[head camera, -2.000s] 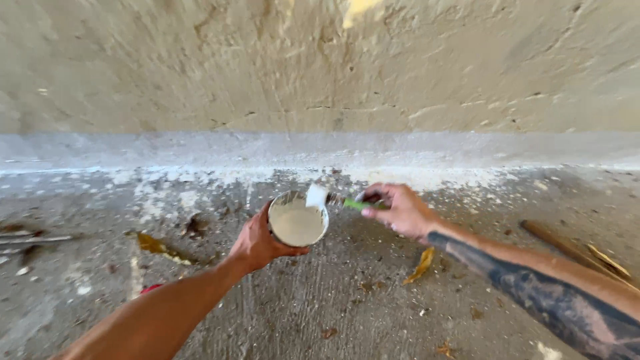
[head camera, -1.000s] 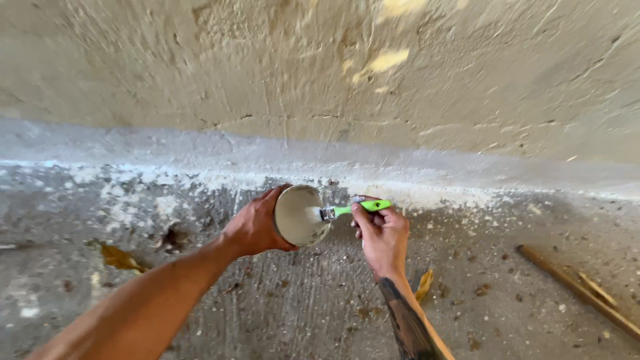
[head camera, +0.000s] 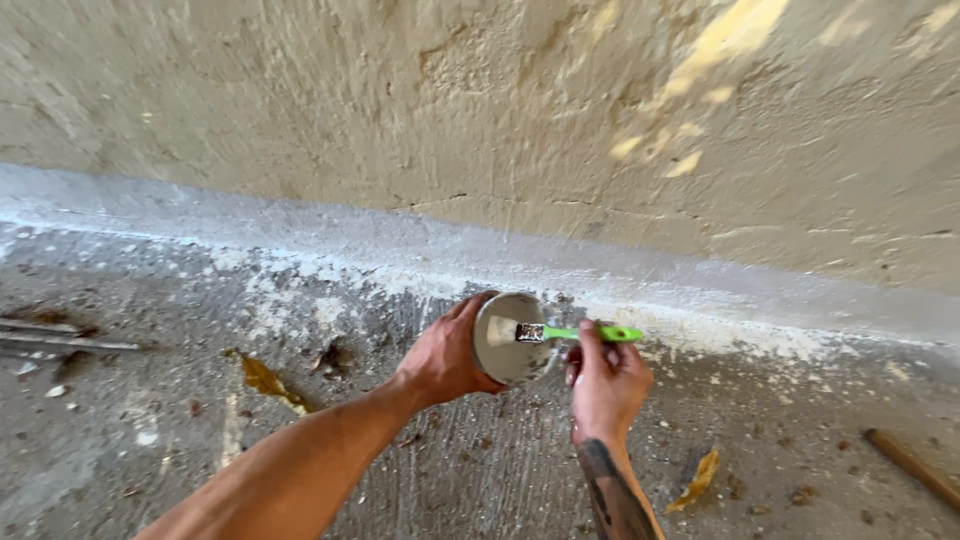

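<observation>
My left hand grips a round container of whitish paint from its left side, the mouth tilted toward me. In my right hand is a paintbrush with a green handle, pinched between thumb and fingers. Its metal ferrule and pale bristles lie over the container's mouth, the bristles at the paint; whether they dip into it I cannot tell. Behind the container runs a light-painted band along the foot of a beige plastered wall.
The rough concrete floor bears white paint spatters. Dry yellow leaves lie on it, one at left and one at right. A wooden stick lies at the right edge, and thin grey sticks at the left edge.
The brush, beside the container's rim two seconds ago, is now over its mouth. My right hand has come closer to the container, its forearm now more upright in view.
</observation>
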